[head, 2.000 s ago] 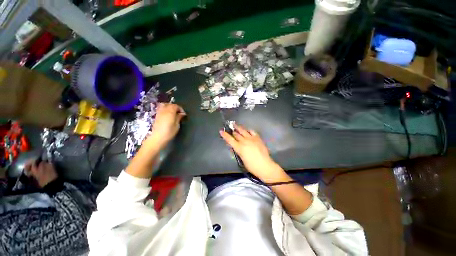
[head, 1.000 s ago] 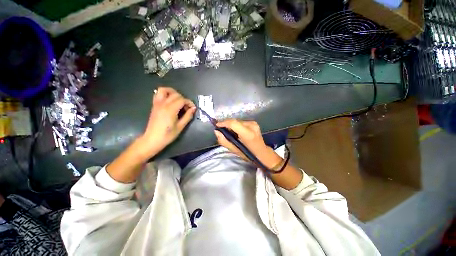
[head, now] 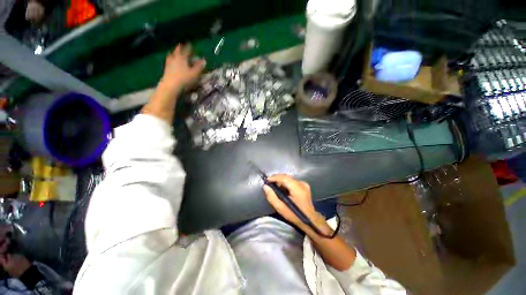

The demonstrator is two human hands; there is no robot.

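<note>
My right hand point(head: 293, 199) holds the black soldering iron point(head: 285, 200) low over the bench, its thin tip pointing up and left at bare bench top. My left hand point(head: 180, 70) is stretched out over the green conveyor belt point(head: 259, 30), fingers apart, and no piece shows in it; it is slightly blurred. A small silvery piece point(head: 219, 45) shows over the belt right of that hand. The pile of grey-silver modules point(head: 236, 103) lies at the rear bench edge, just right of my left forearm. My left sleeve hides the left part of the bench.
A purple-rimmed cylinder point(head: 47, 129) and yellow item point(head: 45, 178) are at left. A white cylinder point(head: 326, 34), tape roll point(head: 316, 92), carton point(head: 404, 89) and green mat point(head: 375, 138) are at right. Trays point(head: 502, 86) stand far right; a large cardboard box point(head: 415, 236) is below.
My left hand has moved from the bench front forward onto the belt. The single module that lay at the iron tip is gone from there. My right hand still holds the iron. The view has shifted.
</note>
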